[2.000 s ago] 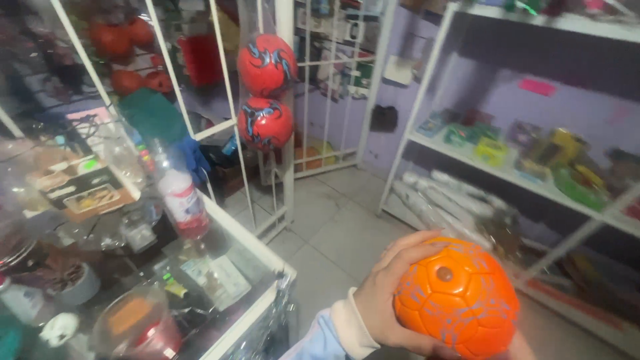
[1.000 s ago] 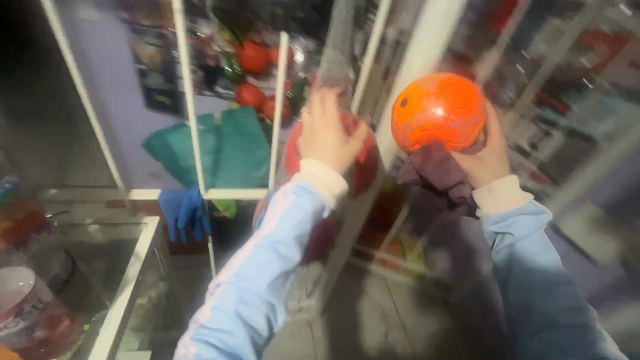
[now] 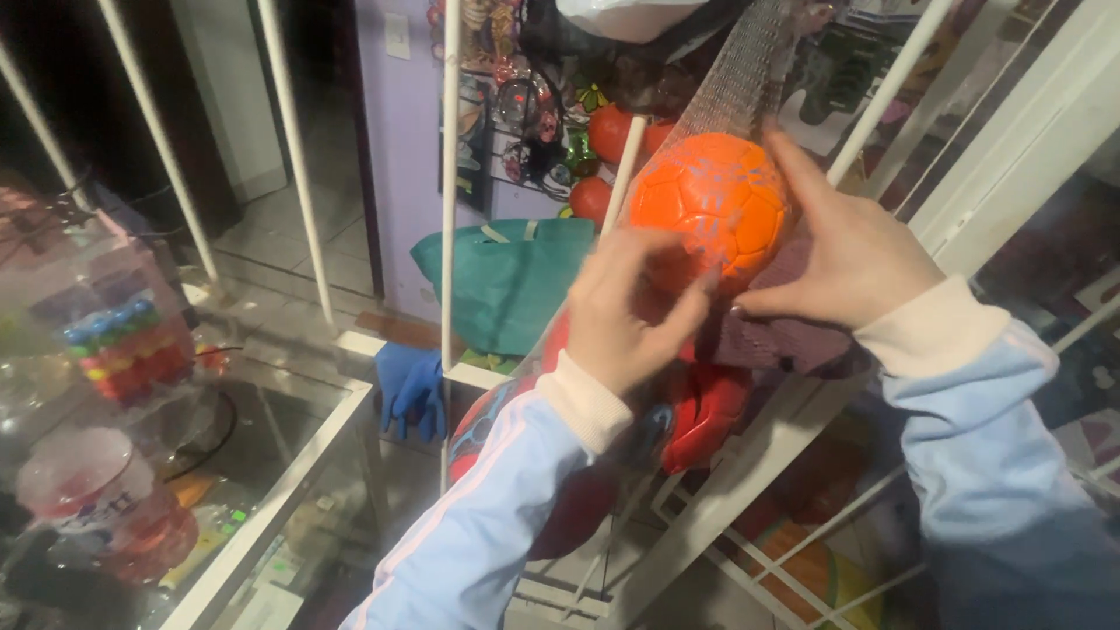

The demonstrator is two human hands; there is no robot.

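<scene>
An orange ball [image 3: 713, 206] with a panelled surface and bluish marks sits between my two hands, at the net. My right hand [image 3: 840, 245] is spread along its right side, fingers up and thumb below, beside a dark purple cloth [image 3: 787, 324]. At its lower left is my left hand [image 3: 639, 306], fingers curled; whether it grips the ball or the net is unclear. White mesh netting [image 3: 735, 83] rises above the ball. Red balls with dark and blue marks [image 3: 704, 416] hang below, partly hidden by my left hand and sleeve.
White metal bars [image 3: 449, 175] stand around the hands, with a thick white post [image 3: 1024, 166] at right. A teal cloth item [image 3: 507, 280] and blue gloves [image 3: 411, 389] hang behind. At lower left, a glass display case with a white frame [image 3: 280, 499] bears a pink plastic container [image 3: 109, 503].
The orange ball has moved from near the shelves to the hanging net. My left hand has come down from the net's upper part to the ball's lower left. The view has swung left.
</scene>
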